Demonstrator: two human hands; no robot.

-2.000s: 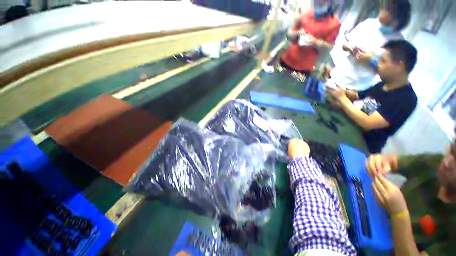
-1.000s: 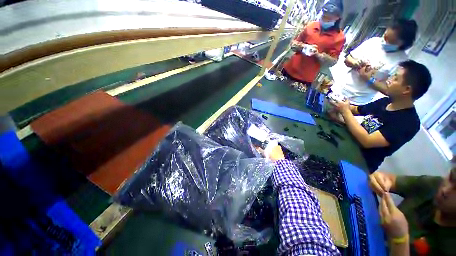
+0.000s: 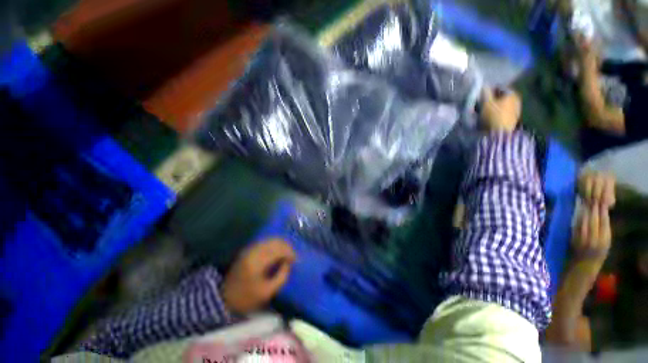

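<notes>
The picture is blurred. My right hand (image 3: 501, 108) is curled at the open end of the rear clear plastic bag (image 3: 384, 42); its fingertips are hidden, so its grip is unclear. A larger wrinkled plastic bag (image 3: 320, 113) full of black parts lies in front. Dark loose parts (image 3: 355, 225) lie at its near end. My left hand (image 3: 259, 273) is curled at the left edge of a blue board (image 3: 320, 287) with rows of black parts. A dark spot shows between its fingers; I cannot tell if it is a part.
Side blue boards (image 3: 153, 188) with dark clumps of parts are at left. A reddish-brown board (image 3: 206, 78) lies behind the bags. A neighbour's blue board (image 3: 561, 170) is right of my sleeve, with a neighbour's hands (image 3: 595, 205) beside it. Another blue board (image 3: 490, 32) lies at the back.
The view has tilted down and swung. My left hand and more of the near blue board have come into view. My right hand stays by the rear bag, now at its open end.
</notes>
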